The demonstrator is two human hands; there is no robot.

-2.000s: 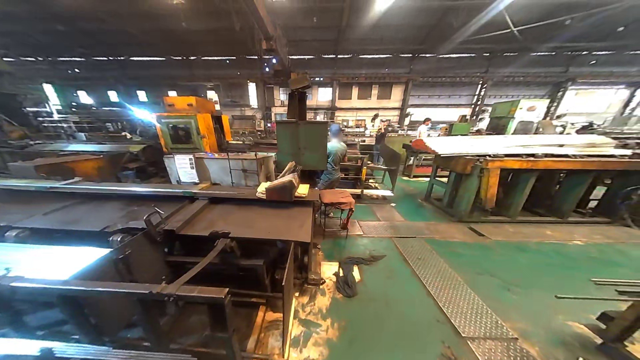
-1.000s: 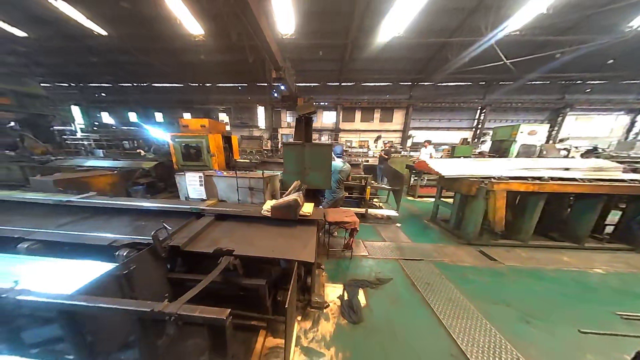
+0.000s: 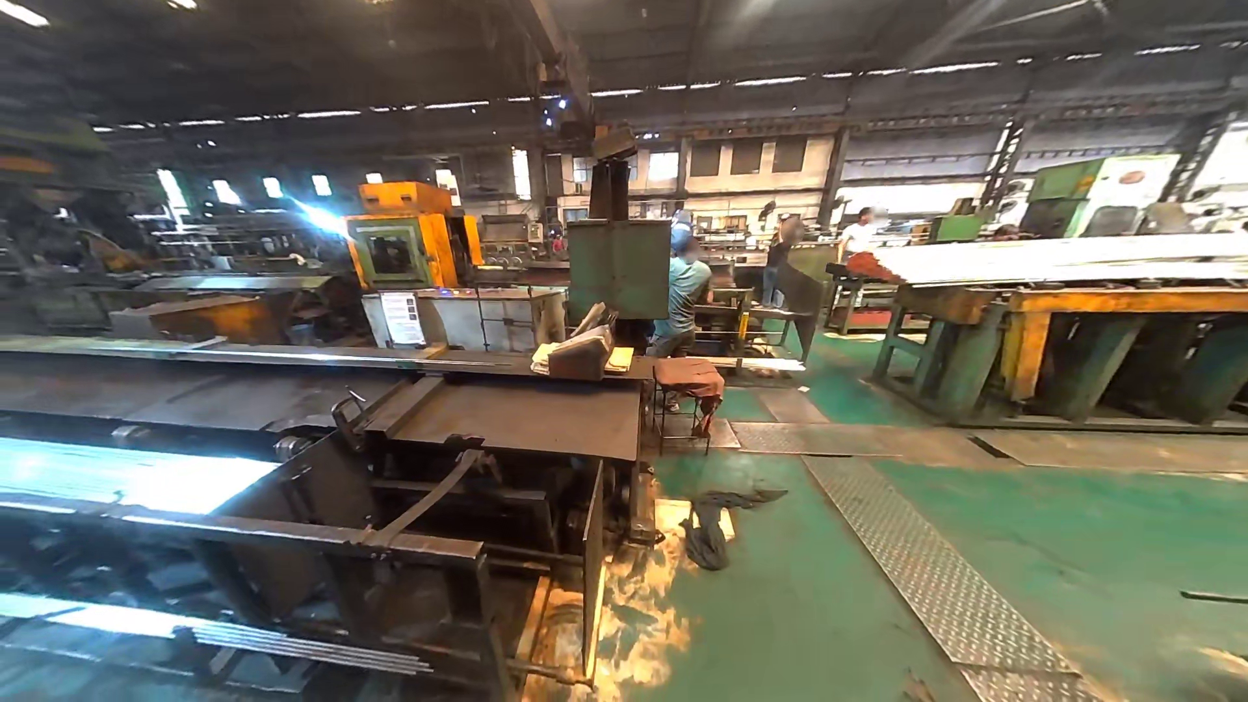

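Neither my left hand nor my right hand shows in the head view. At the left lies a long dark steel machine bed (image 3: 526, 419), with bright metal bars (image 3: 127, 473) in a rack along its near side. A brown holder (image 3: 582, 353) with papers rests on the far edge of the bed. Behind it stands a green metal cabinet (image 3: 619, 268). A stool draped with a reddish-brown cloth (image 3: 690, 375) is beside the end of the bed.
A dark cloth (image 3: 707, 531) lies on the green floor, near a stained patch. Diamond-pattern steel plates (image 3: 936, 556) run along the floor. A heavy table (image 3: 1033, 341) carries long metal stock at the right. A person (image 3: 682, 288) stands beyond the cabinet; others are farther back.
The view has tilted up and back down. Several metal rods on the floor at the right edge have mostly left the view.
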